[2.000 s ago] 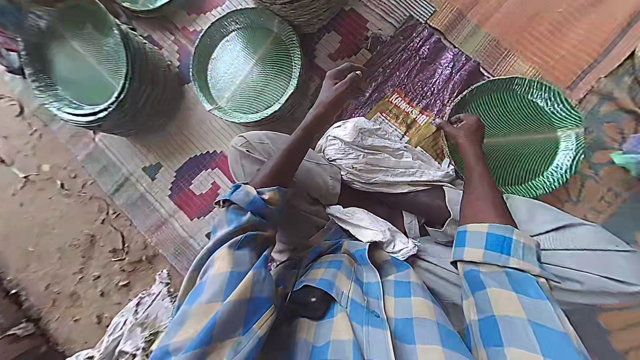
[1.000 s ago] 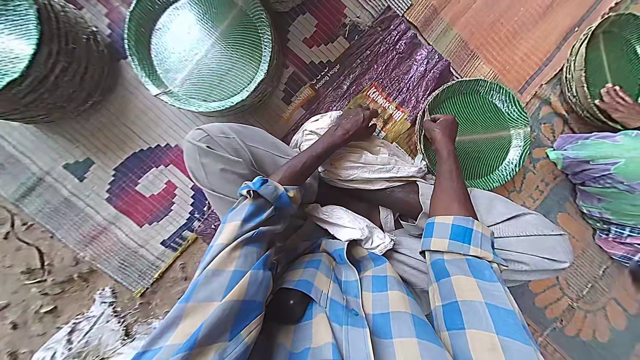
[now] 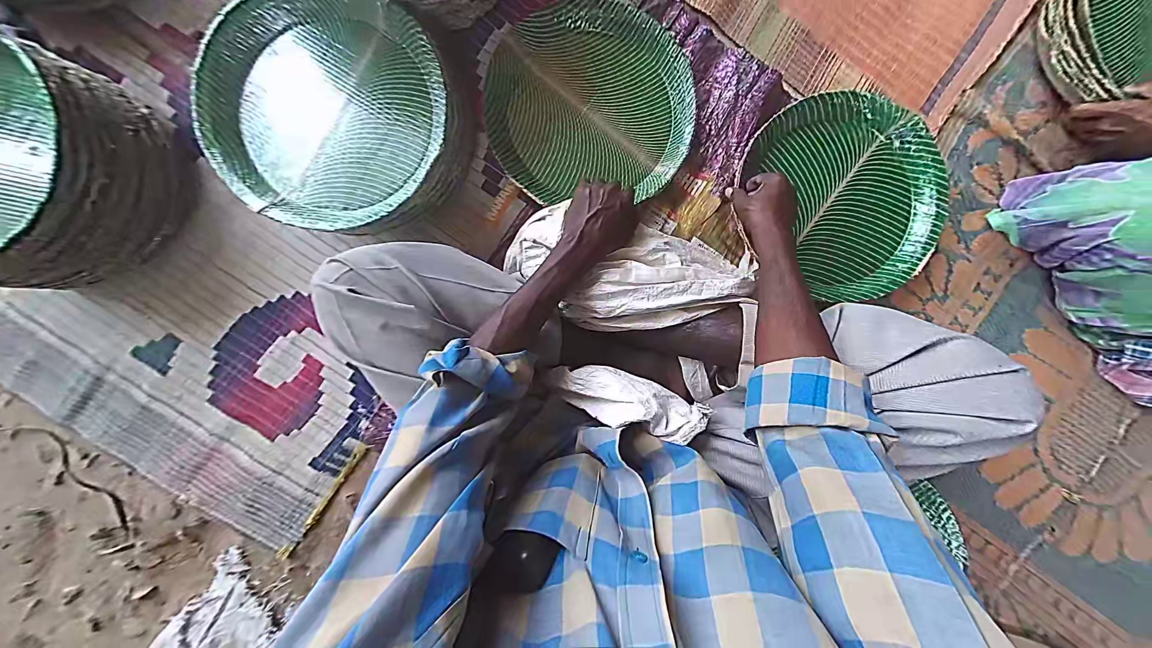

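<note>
My left hand [image 3: 601, 216] is closed on the near rim of a round green leaf-patterned plate [image 3: 589, 99], tilted up between the other plates. My right hand [image 3: 763, 205] grips the left rim of another green plate [image 3: 868, 198]. Below the two hands, a white woven cloth [image 3: 652, 279] lies across my crossed legs. Behind it, partly hidden, is a yellow and red printed packet [image 3: 702, 211] on purple crinkled sheeting [image 3: 724, 85].
Stacked green plates [image 3: 319, 117] stand on the patterned mat [image 3: 180, 315], with a taller stack [image 3: 90, 171] at far left. At the upper right, another person's hand [image 3: 1111, 121] touches a further stack [image 3: 1080, 54]. Bare soil [image 3: 54, 522] borders the mat.
My left hand, over the printed packet a second ago, now holds a second green plate. My right hand keeps its hold on its plate.
</note>
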